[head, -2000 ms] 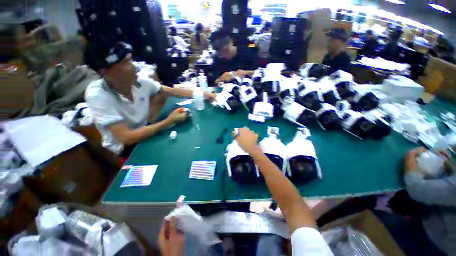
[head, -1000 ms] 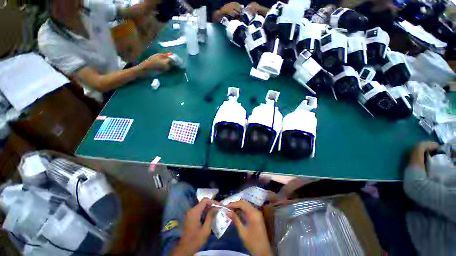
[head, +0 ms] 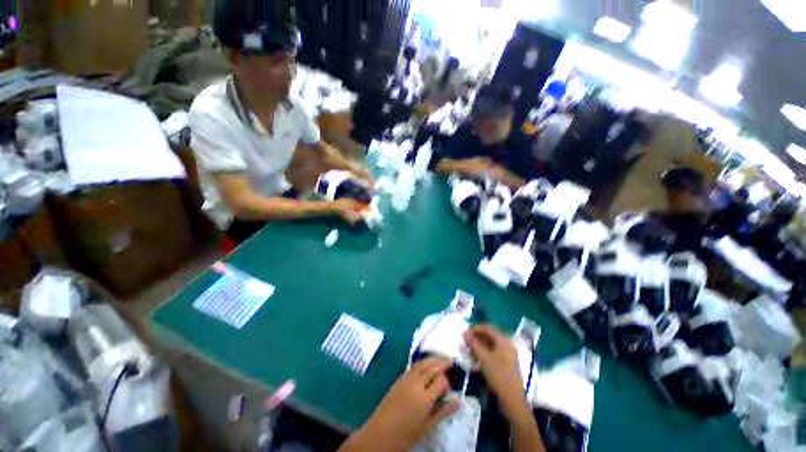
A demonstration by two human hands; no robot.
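Observation:
Three white PTZ security cameras stand in a row at the near edge of the bench: the left one (head: 439,337), the middle one (head: 528,342) and the right one (head: 567,388). My left hand (head: 408,408) has its bent fingers on the left camera's white hood. My right hand (head: 499,362) closes its fingertips at the right side of the same camera, below its bracket. The contact points are blurred, and no label can be made out between the fingers. A white surface (head: 458,431) shows below my hands; I cannot tell what it is.
Two sticker sheets (head: 233,298) (head: 353,343) lie left of the cameras on the green bench (head: 292,340). A camera heap (head: 619,291) fills the right. Bagged cameras (head: 124,388) are at lower left. A person (head: 252,146) holds a camera across the left side.
My hands have gone from the lap, where they held a small white label piece, up to the left camera. The view has tilted and turned. The person at left now has a camera in hand.

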